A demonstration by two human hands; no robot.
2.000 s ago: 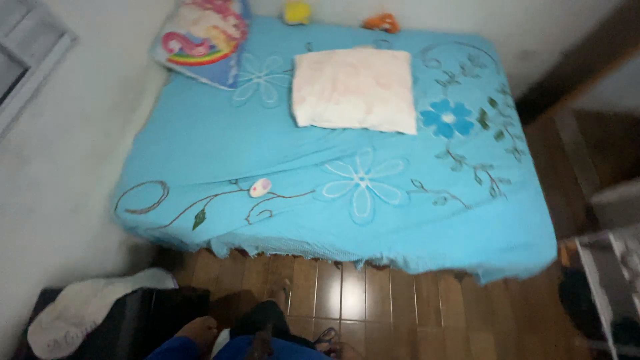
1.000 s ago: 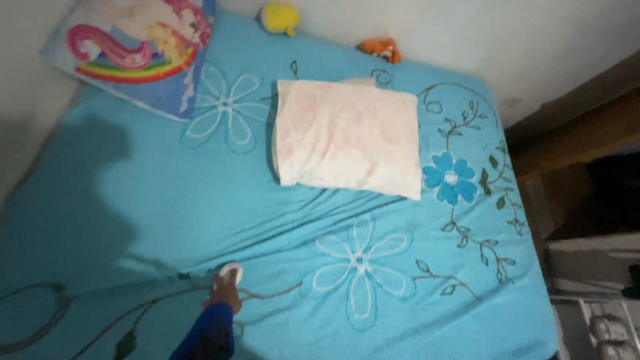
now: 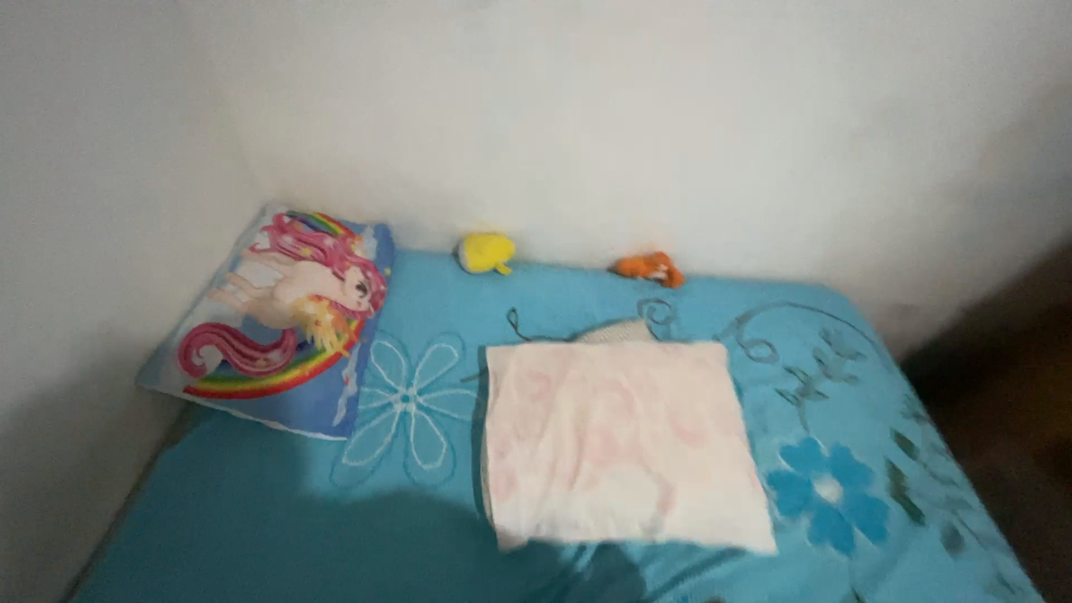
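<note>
Neither of my hands shows in the head view now. A folded pale cloth with faint pink marks [image 3: 624, 444] lies on a blue bedspread with stitched flowers [image 3: 536, 306]. A corner of a beige, textured item [image 3: 615, 332] sticks out from under its far edge. At the left, a pillow with a unicorn and rainbow print [image 3: 285, 318] rests on the bed's far corner. A yellow soft toy [image 3: 487, 253] and an orange soft toy [image 3: 651, 269] sit apart along the wall side of the bed.
A pale wall [image 3: 586, 126] runs behind the bed, and another wall [image 3: 92, 209] meets its left side. Dark shadows fall across the lower part of the bedspread. Past the bed's right edge is a dark brown area, too dim to make out.
One second ago a hand touched a small pale oval thing near the bed's front; hand and thing are both out of view now. The view has tilted up toward the wall.
</note>
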